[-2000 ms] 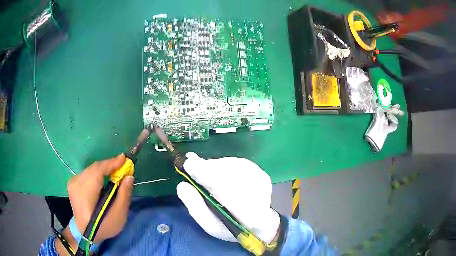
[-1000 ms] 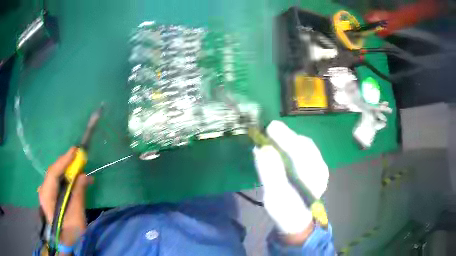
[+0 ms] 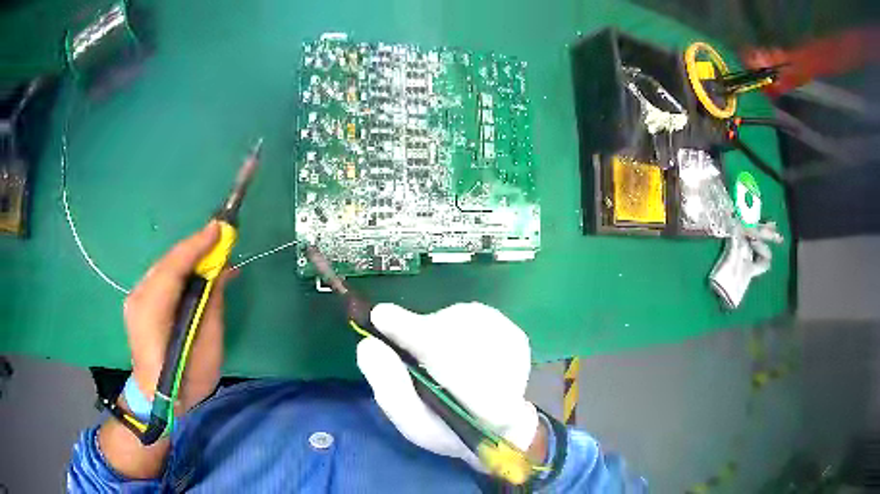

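The green circuit board (image 3: 415, 154), crowded with tiny silvery parts, lies on the green mat. My bare left hand (image 3: 176, 314) holds a black-and-yellow soldering iron (image 3: 217, 248), its tip pointing up over the mat, left of the board. Solder wire (image 3: 262, 255) runs from the same hand to the board's lower left corner. My white-gloved right hand (image 3: 449, 376) holds a second soldering iron (image 3: 425, 388), its tip at that same corner near the wire's end. Whether tip and wire touch cannot be told.
A solder spool (image 3: 99, 39) stands upper left. A black iron stand (image 3: 600, 116) with a yellow sponge (image 3: 638, 191) and yellow ring (image 3: 711, 79) stands right of the board. Beside it lie a shiny bag (image 3: 704, 193), a green-and-white roll (image 3: 747, 197) and a crumpled glove (image 3: 737, 268).
My right iron, blurred over the board's lower right a second ago, is back at the lower left corner. The left iron, earlier at that corner, points away; the wire end now reaches the corner.
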